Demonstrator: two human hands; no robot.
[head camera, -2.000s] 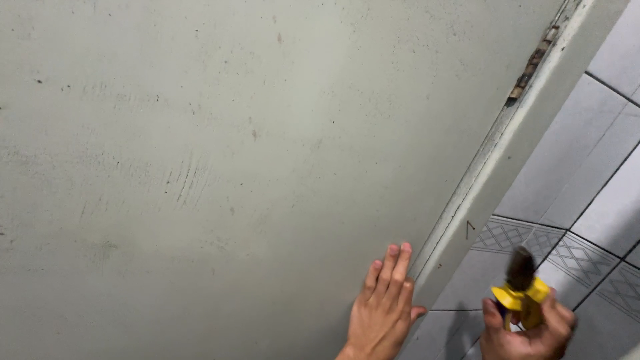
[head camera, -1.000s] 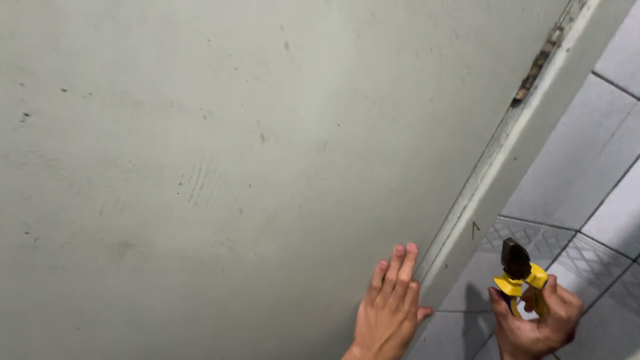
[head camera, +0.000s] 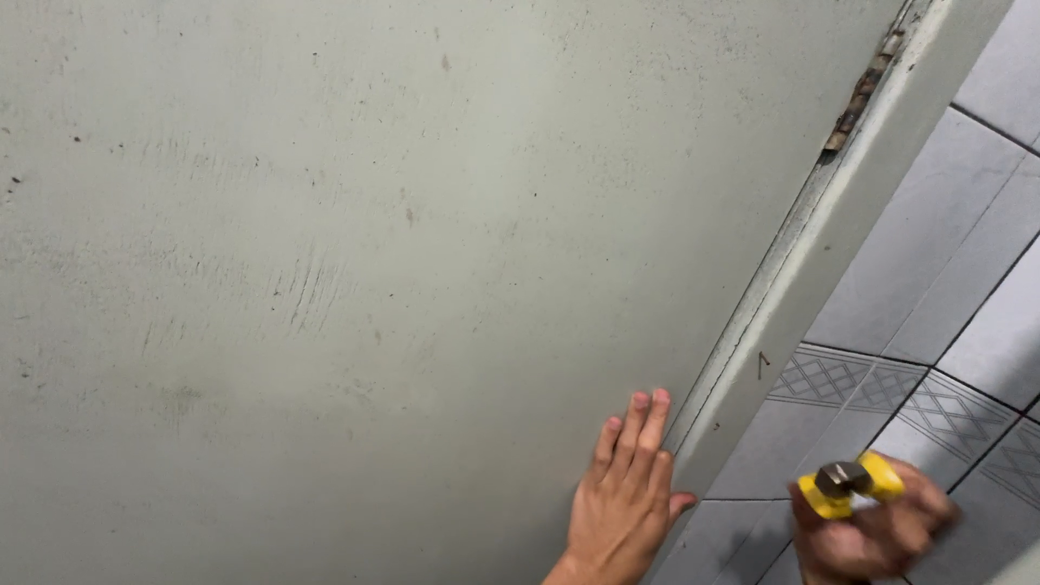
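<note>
My left hand (head camera: 621, 496) lies flat on the grey painted door (head camera: 422, 284) near its hinge-side edge, with the thumb over the door frame (head camera: 800, 268). To the right, in front of the tiled wall, my right hand (head camera: 877, 520) holds yellow-handled pliers (head camera: 845, 479). Their dark metal head points toward the camera, and whether the jaws are apart cannot be told. The right hand is slightly blurred. A worn, rusty hinge (head camera: 865, 93) sits in the gap between door and frame at the upper right. A bent nail or similar small piece (head camera: 762, 364) shows on the frame.
Grey wall tiles (head camera: 918, 236) with dark joints and a patterned border band (head camera: 959, 406) lie beyond the frame on the right. Scratches (head camera: 313, 292) and small dark specks mark the door's paint. A pale edge shows at the lower right corner.
The pliers' head pointed upward a second ago and has now tipped toward the camera. My left hand has stayed on the door.
</note>
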